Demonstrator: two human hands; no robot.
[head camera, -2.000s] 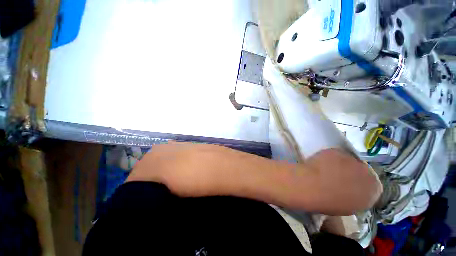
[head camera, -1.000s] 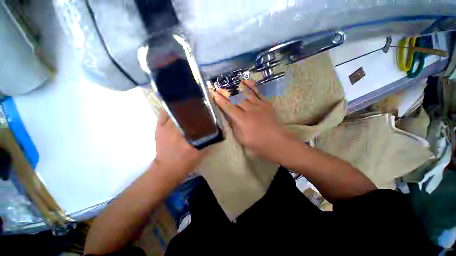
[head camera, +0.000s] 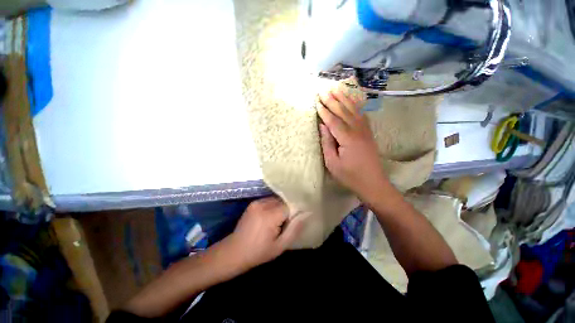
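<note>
A tan fleecy fabric panel (head camera: 277, 120) lies across the table and under the head of the white sewing machine (head camera: 403, 47), and hangs over the front edge. My left hand (head camera: 261, 230) grips the panel's lower left edge just below the table edge, thumb and fingers closed on it. My right hand (head camera: 350, 142) lies on the panel with its fingertips close to the presser foot area (head camera: 372, 79). The needle itself cannot be made out. A shiny chrome loop (head camera: 501, 38) curves off the head front.
Yellow and green scissors (head camera: 506, 137) and a small brown patch (head camera: 451, 139) lie on the table at the right. Tan and white pieces (head camera: 435, 230) are heaped below the right edge. A brown taped strip (head camera: 22, 126) and blue tape (head camera: 39, 60) are at the left end.
My left hand has moved from the tabletop beside the machine down to the panel's lower edge. My right hand stays near the presser foot. The view has shifted, showing more of the panel left of the head.
</note>
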